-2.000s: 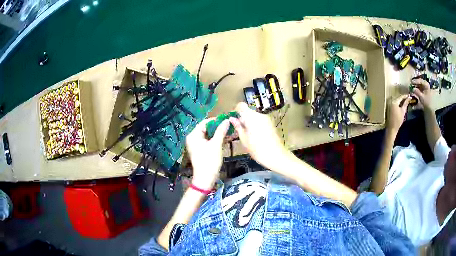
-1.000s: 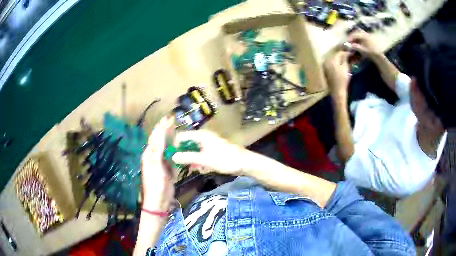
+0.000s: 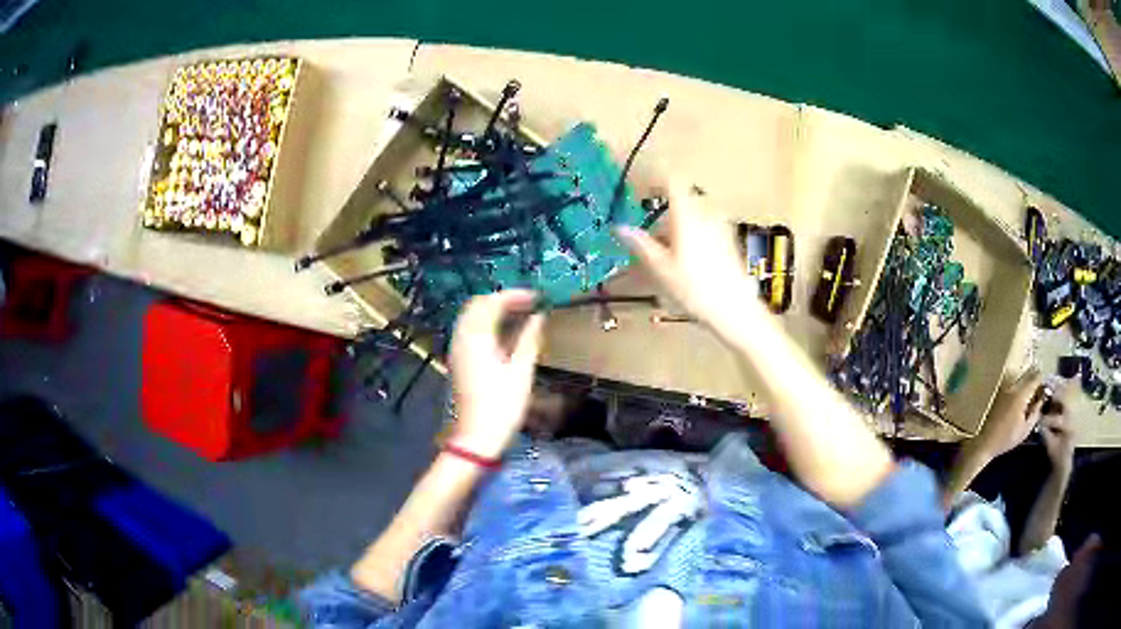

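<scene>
Green circuit board panels [image 3: 578,184] lie with a tangle of black cables [image 3: 473,227] on and over an open cardboard box [image 3: 365,184]. My left hand [image 3: 492,369] is at the front edge of the pile, thumb and fingers curled near each other. A black cable runs right from beside its fingertips; whether the hand holds a board or cable is unclear. My right hand [image 3: 707,264] is blurred at the pile's right side, fingers spread, with nothing visible in it. Black cases with yellow batteries [image 3: 774,264] stand right of it, and another case [image 3: 835,278] lies beyond.
A box of upright yellow cells [image 3: 285,160] stands at left, with a small black piece [image 3: 42,162] beyond. At right are another box of boards and leads [image 3: 1002,326], piled cases [image 3: 1076,289] and a neighbour's hands [image 3: 1033,418]. Red stools [image 3: 191,375] stand below the bench.
The view has swung left. My hands have moved apart; the green board between my fingers before is no longer clearly visible. My right hand has opened by the board pile.
</scene>
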